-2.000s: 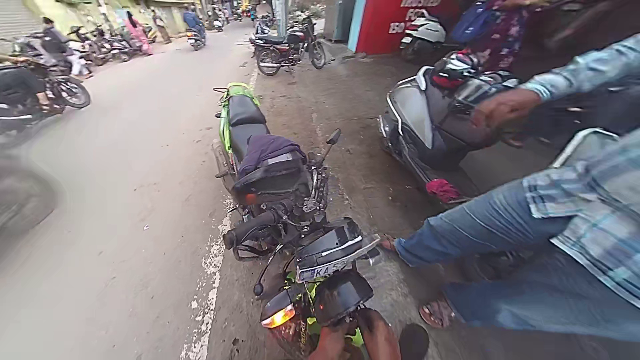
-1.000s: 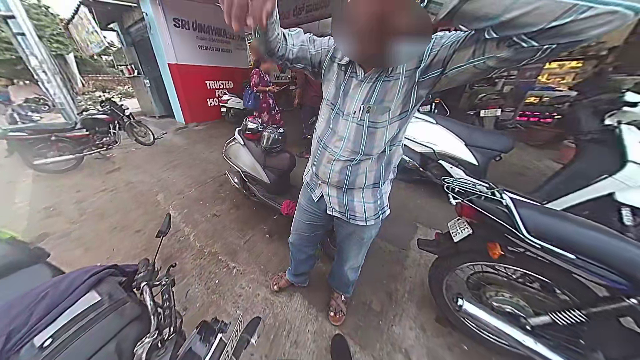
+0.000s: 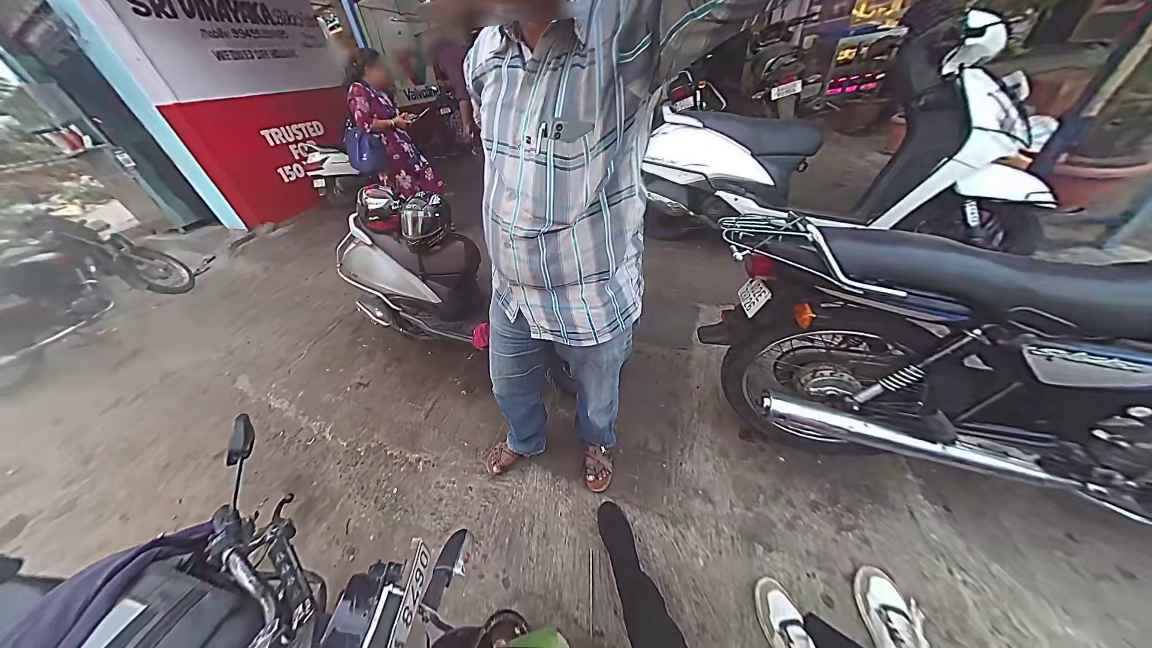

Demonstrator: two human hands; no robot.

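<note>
Neither my left hand nor my right hand shows in the current head view. Along the bottom left stands a motorcycle with handlebars (image 3: 247, 576), a round-stemmed mirror (image 3: 240, 441) and a dark cloth over a bag (image 3: 135, 585). Its front part with a plate (image 3: 412, 589) lies near the bottom middle. Facing me is a person in a plaid shirt (image 3: 562, 198), jeans and sandals, arms raised, a phone (image 3: 567, 132) in the chest pocket.
Behind the person stands a grey scooter (image 3: 391, 270) with helmets (image 3: 425, 220) on its seat. A black motorcycle (image 3: 981, 279) and white scooters (image 3: 711, 148) are parked at the right. White shoes (image 3: 886, 603) show at the bottom right. Another person (image 3: 387, 126) stands by the red wall (image 3: 243, 153).
The view has swung right from the street to the parked vehicles. Two seconds ago my hands were at the motorcycle's front; they are now out of view. The person in plaid has raised their arms.
</note>
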